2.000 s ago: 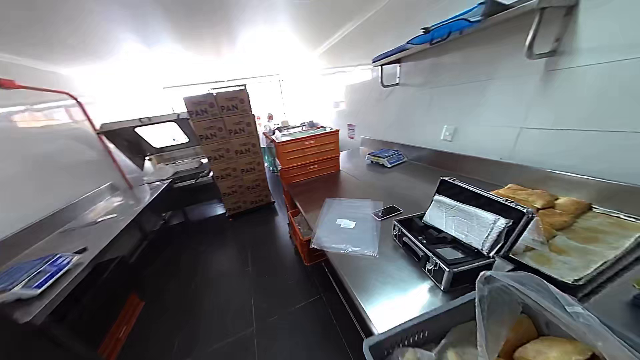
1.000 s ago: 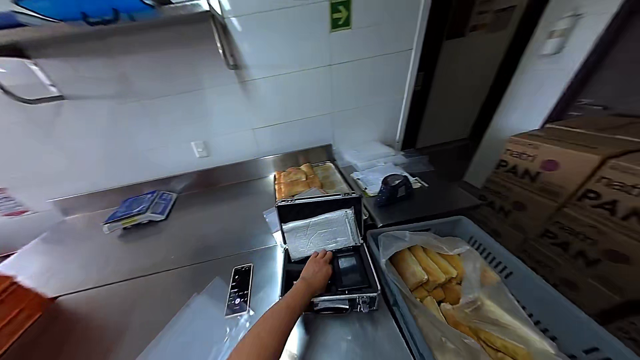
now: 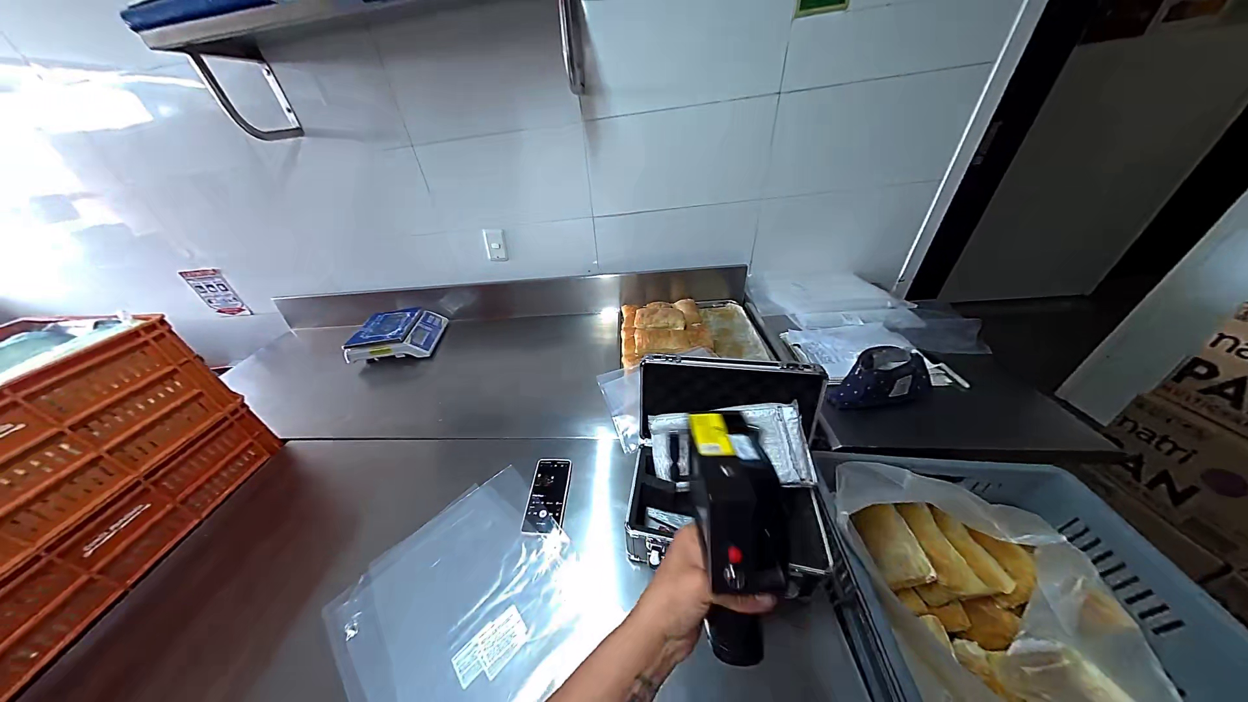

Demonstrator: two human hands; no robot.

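My left hand (image 3: 694, 585) grips the handle of a black handheld device (image 3: 741, 517), which bears a yellow label on top and a red button. The device is raised above an open hard case (image 3: 643, 531) with black foam, partly hiding it. Silver bubble wrap (image 3: 790, 439) lies against the case's lid. Left of the case, a phone (image 3: 548, 495) lies on the steel table, touching clear plastic bags (image 3: 419, 585) with printed white labels. My right hand is out of view.
A grey crate (image 3: 1170, 575) with bagged bread (image 3: 936, 556) stands at right. Behind the case are a tray of bread (image 3: 668, 327) and a dark pouch (image 3: 882, 378). A blue scale (image 3: 395, 334) stands farther back, orange crates (image 3: 117, 487) at left, cardboard boxes (image 3: 1170, 458) at far right.
A second ago my left hand was reaching into the open case; now it holds the black device above it. The view has swung widely since the earliest frame.
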